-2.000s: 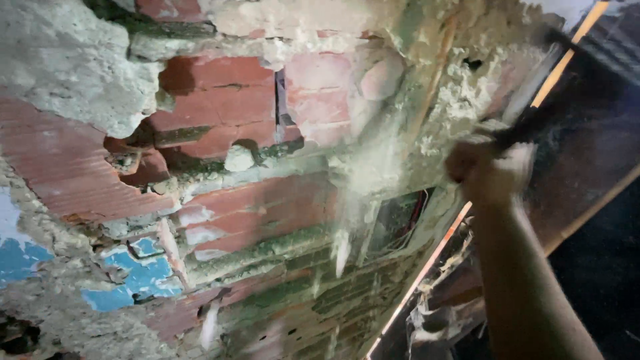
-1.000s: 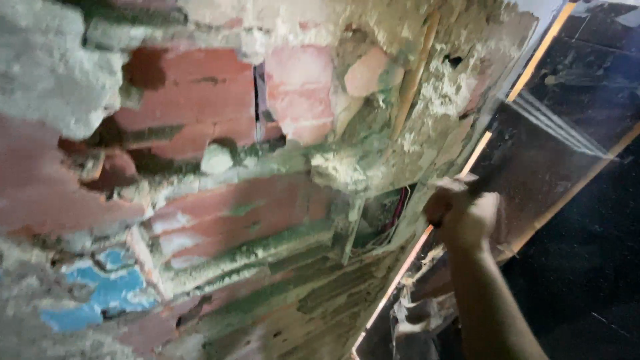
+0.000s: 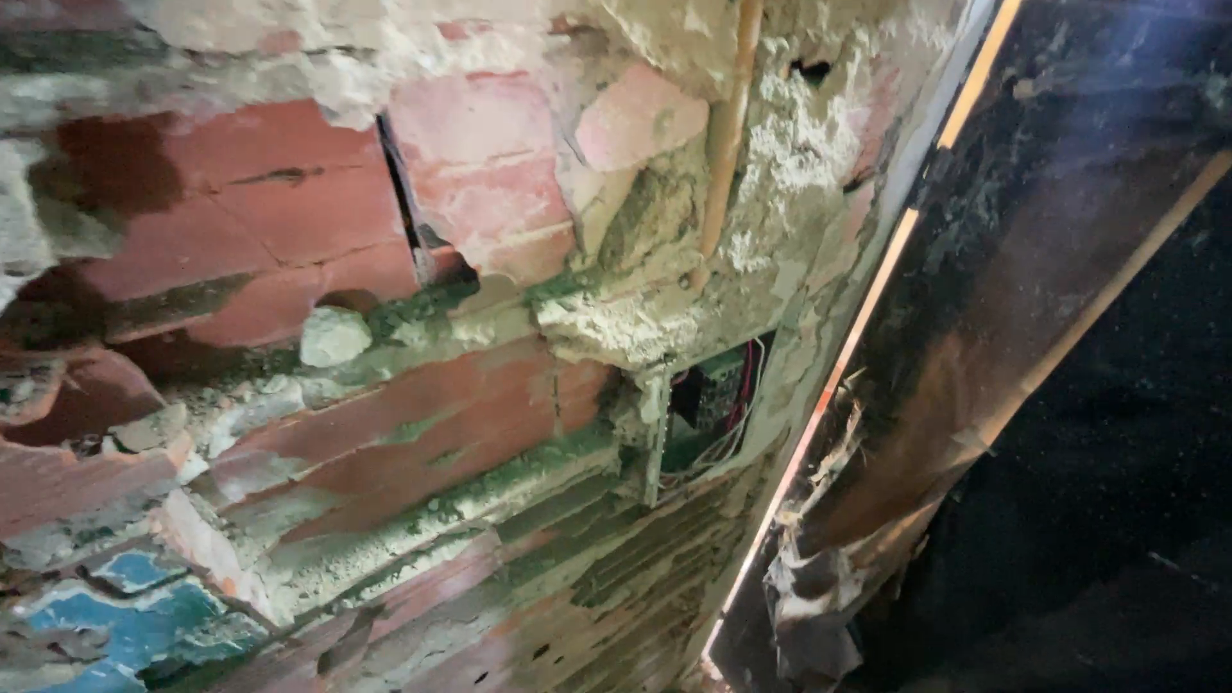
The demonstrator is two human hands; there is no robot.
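Neither of my hands shows in the head view now. Before me is a broken wall of red hollow bricks (image 3: 289, 212) with rough mortar and plaster (image 3: 616, 327) around them. A pale lump of mortar (image 3: 335, 336) rests on a ledge below the upper bricks. Right of centre, a recessed electrical box (image 3: 712, 404) holds loose red and pale wires. Above it a thin tan conduit (image 3: 729, 135) runs down the wall. Blue-painted plaster (image 3: 125, 606) remains at the lower left.
A door or window frame (image 3: 857, 337) with a bright edge runs diagonally along the wall's right side. Torn sheeting (image 3: 818, 577) hangs by its lower part. Beyond it lies a dark area with a brown strip (image 3: 1107, 289).
A raised hand with a blurred tool was at the right in both earlier frames, lower in the second; it has left the view. The falling dust seen two seconds ago is gone.
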